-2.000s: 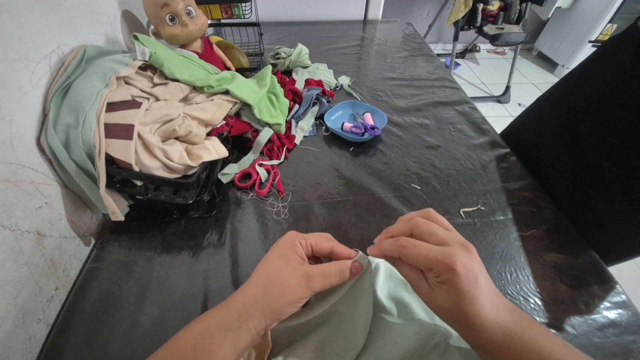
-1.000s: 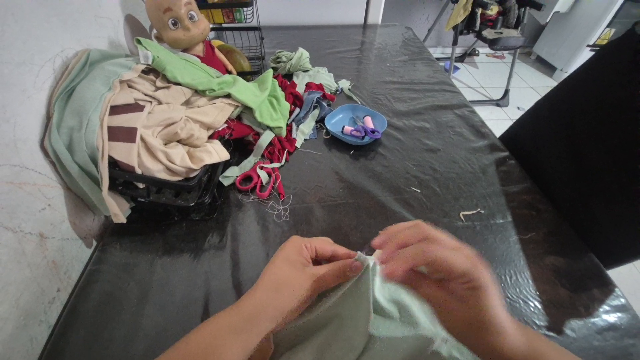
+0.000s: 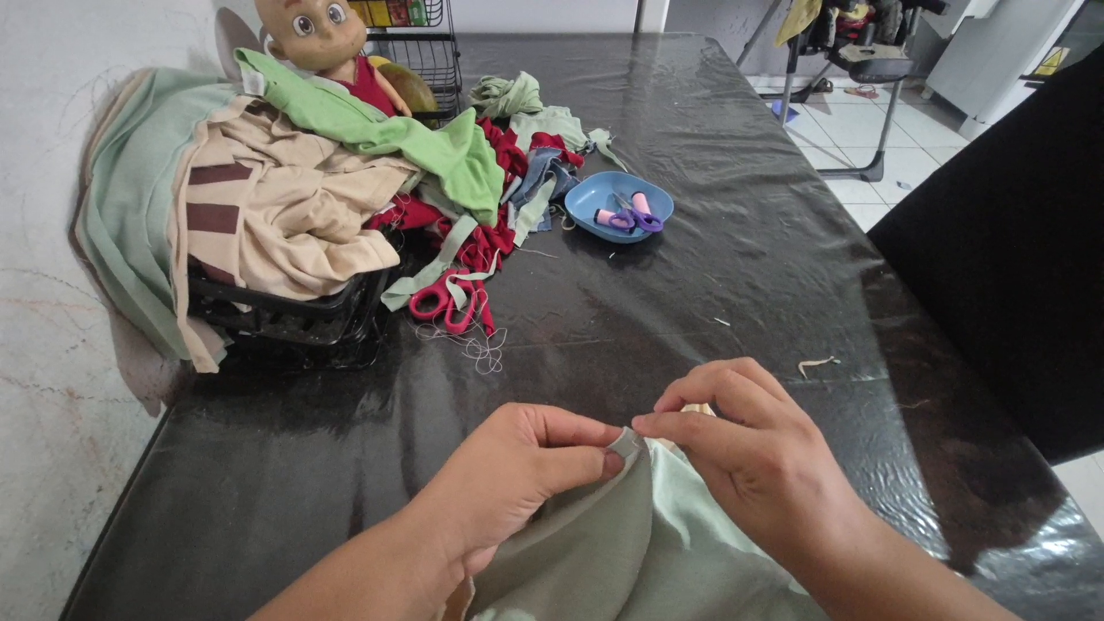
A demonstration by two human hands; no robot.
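Note:
A pale green cloth [image 3: 604, 552] hangs from my fingers over the near edge of the view. My left hand [image 3: 517, 474] pinches its folded edge between thumb and forefinger. Close beside it, my right hand [image 3: 759, 457] has thumb and forefinger together at the same edge; whether a needle is between them is too small to tell. Red-handled scissors [image 3: 444, 302] lie beyond my hands near loose thread [image 3: 483, 345]. Farther back, a blue bowl [image 3: 582, 220] holds pink thread spools [image 3: 640, 204] and purple-handled scissors [image 3: 647, 222].
A black plastic basket [image 3: 285, 302] heaped with beige and green cloth stands at the left wall. Behind it are a doll [image 3: 319, 34] and a wire rack [image 3: 423, 69]. Fabric scraps [image 3: 492, 241] spill across the black-covered table [image 3: 776, 285]. A black chair back [image 3: 1018, 259] is at the right.
My right hand, blurred by motion one second ago, now shows sharply beside my left fingertips. My left hand keeps its pinch on the cloth.

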